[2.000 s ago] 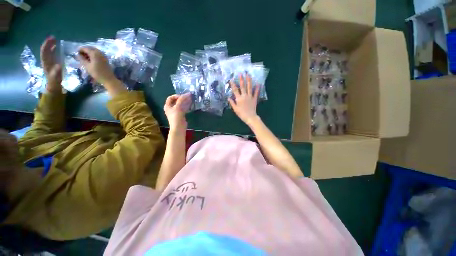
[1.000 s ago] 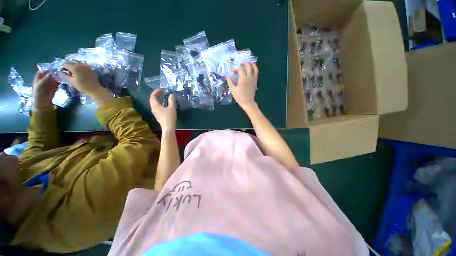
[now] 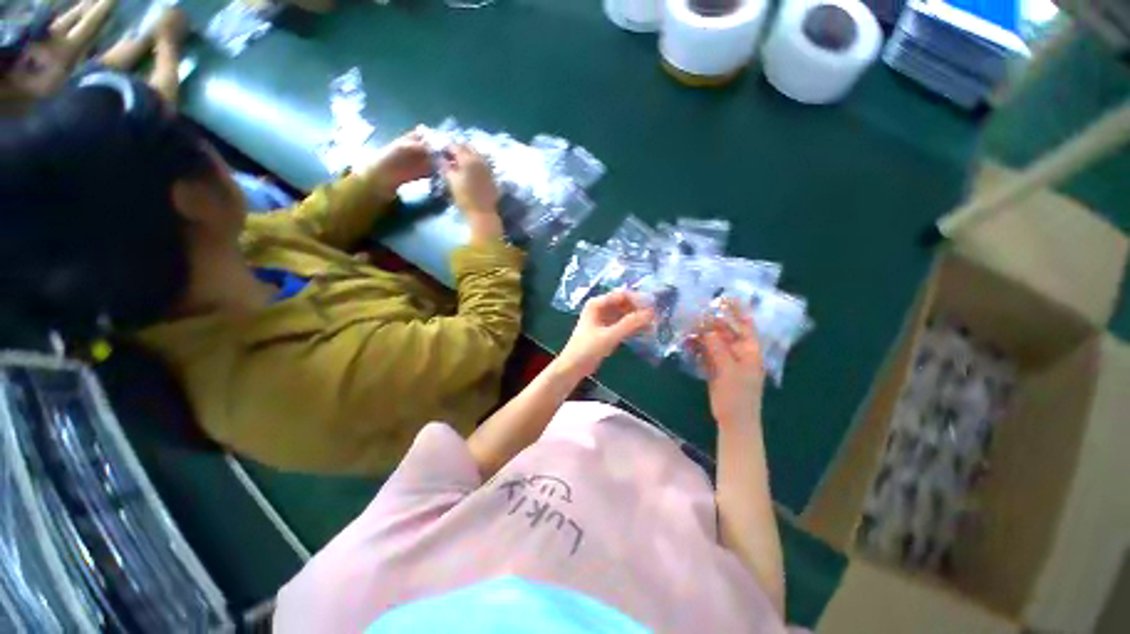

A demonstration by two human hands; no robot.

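A pile of filled zip bags (image 3: 675,266) lies overlapping on the dark green bench in front of me, with dark small parts showing through the shiny plastic. My left hand (image 3: 611,325) is at the near left edge of the pile, thumb and fingertips close together; whether a bag edge is between them is unclear. My right hand (image 3: 731,353) lies on the near right part of the pile with bent fingers; blur hides whether it grips a bag.
An open carton (image 3: 1053,384) with bagged parts stands at right. A neighbour in mustard (image 3: 359,359) handles another bag pile (image 3: 521,173) at left. White rolls (image 3: 818,50) and stacked packs (image 3: 948,56) stand at the back. A rack (image 3: 99,495) is at lower left.
The view has turned left and tilted up, bringing the rolls, packs and rack into view. My left hand has moved from beside the pile onto its near edge, its fingers closer together.
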